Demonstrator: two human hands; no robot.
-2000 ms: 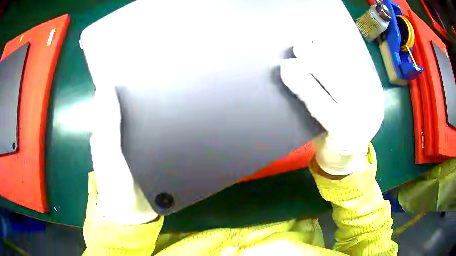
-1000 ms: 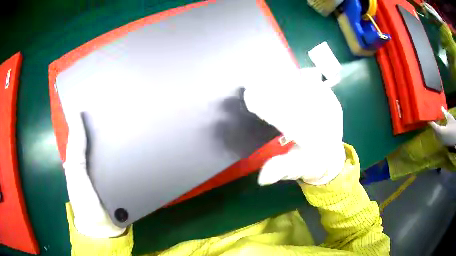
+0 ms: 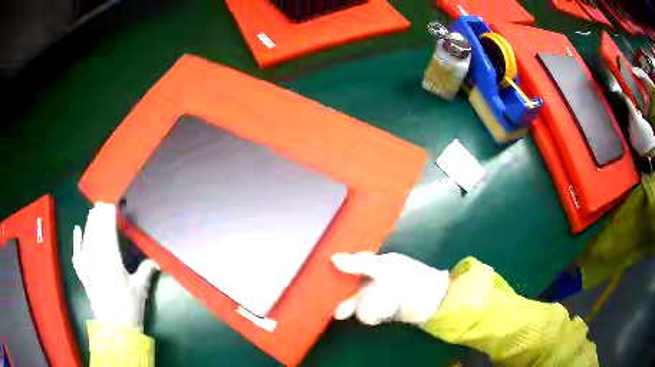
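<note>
A tablet (image 3: 237,208) lies flat on a red-orange foam pad (image 3: 316,129), its plain grey back up. A white label shows at the pad's near edge. My left hand (image 3: 108,265), in a white glove, is beside the pad's left corner, fingers apart, holding nothing. My right hand (image 3: 391,287), also gloved, is over the pad's near right edge with thumb and fingers apart; it holds nothing and is clear of the tablet.
A white square cloth or paper (image 3: 460,166) lies right of the pad. Behind it stand a solvent bottle (image 3: 447,68) and a blue tape dispenser (image 3: 495,86). More foam pads (image 3: 57,287) with tablets lie left, right and at the rear. Another person's gloved hand (image 3: 639,129) shows far right.
The tablet, earlier held up close to the camera, now lies on the pad. Both hands have let go of it and moved off. The view has shifted, showing more of the rear.
</note>
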